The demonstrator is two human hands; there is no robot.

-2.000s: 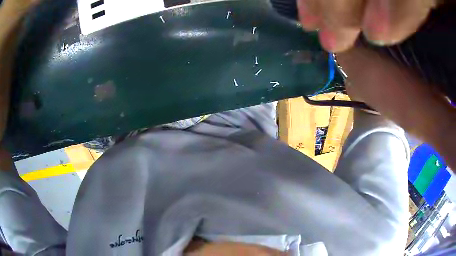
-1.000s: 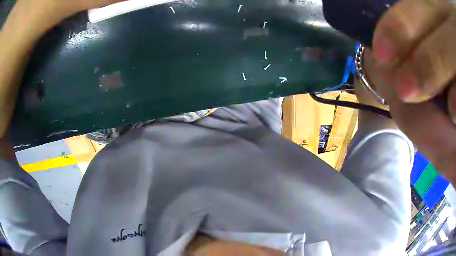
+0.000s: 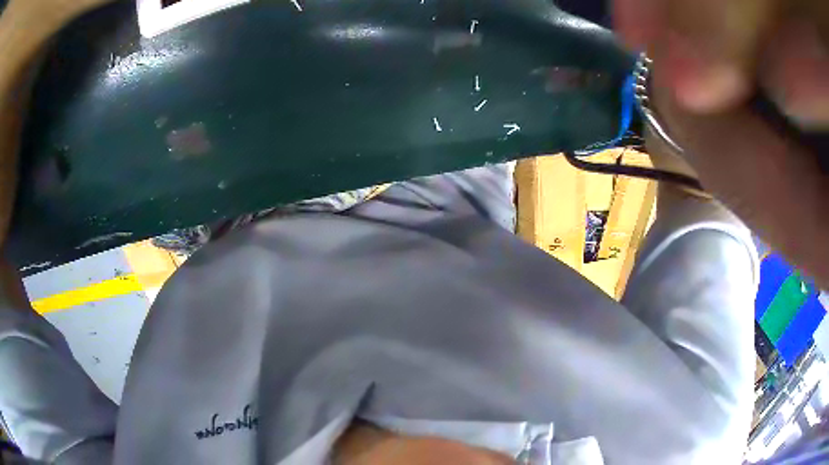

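A white plastic housing (image 3: pixel 186 17) shows only its corner and near edge at the top left, cut off by the frame. My left forearm runs up the left edge, and my left hand is out of the picture. My right hand (image 3: pixel 718 59) is large and blurred at the top right, fingers curled and partly cut off; what it holds cannot be made out. A silver chain bracelet (image 3: pixel 642 86) and a blue wrist band (image 3: pixel 627 104) are at my right wrist. Several thin silver-white bits (image 3: pixel 477 84) lie scattered on the dark green bench surface (image 3: pixel 318 118).
A black cable (image 3: pixel 627 167) crosses below the wrist. An open cardboard box (image 3: pixel 544 204) stands below the bench at right. Yellow floor tape (image 3: pixel 86 292) shows at lower left, and a blue and green item (image 3: pixel 786 309) at far right. My grey-clad torso fills the lower middle.
The housing shows a little more of its corner than a second ago. My right hand has moved up, and the dark tool seen with it earlier is no longer visible. The view has shifted slightly.
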